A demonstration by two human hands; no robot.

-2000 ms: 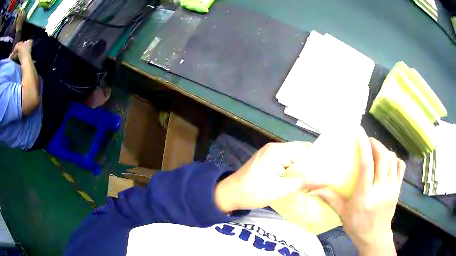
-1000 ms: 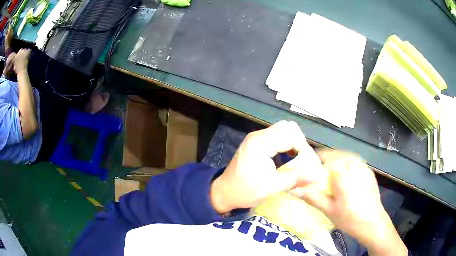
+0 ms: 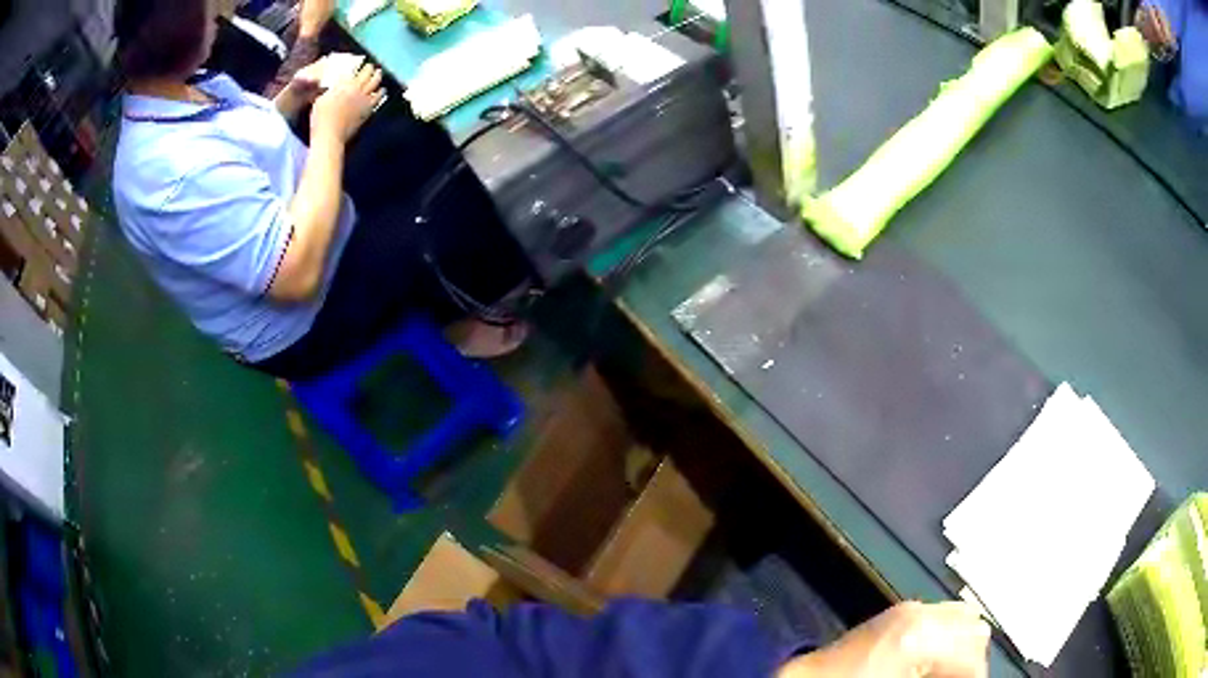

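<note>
My left hand (image 3: 901,644) is at the bottom edge, partly cut off, below the white stack; its fingers are blurred and I cannot tell whether it holds anything. My right hand is out of the picture. A slightly fanned stack of flat white blanks (image 3: 1053,517) lies on the dark work mat (image 3: 874,384) at the right. A stack of yellow-green folded pieces (image 3: 1172,596) stands beside it, cut off by the right edge.
A lime-green wrapped roll (image 3: 927,139) lies by the metal post (image 3: 775,106). A grey machine (image 3: 596,146) with black cables stands left of it. Open cardboard cartons (image 3: 576,490) are under the bench. A seated person (image 3: 219,199) in light blue is on a blue stool (image 3: 404,404).
The view has swung left, so the bench things appear farther right and more of the neighbour shows. My right hand and the yellowish sheet have left the picture; my left hand is now at the bottom edge.
</note>
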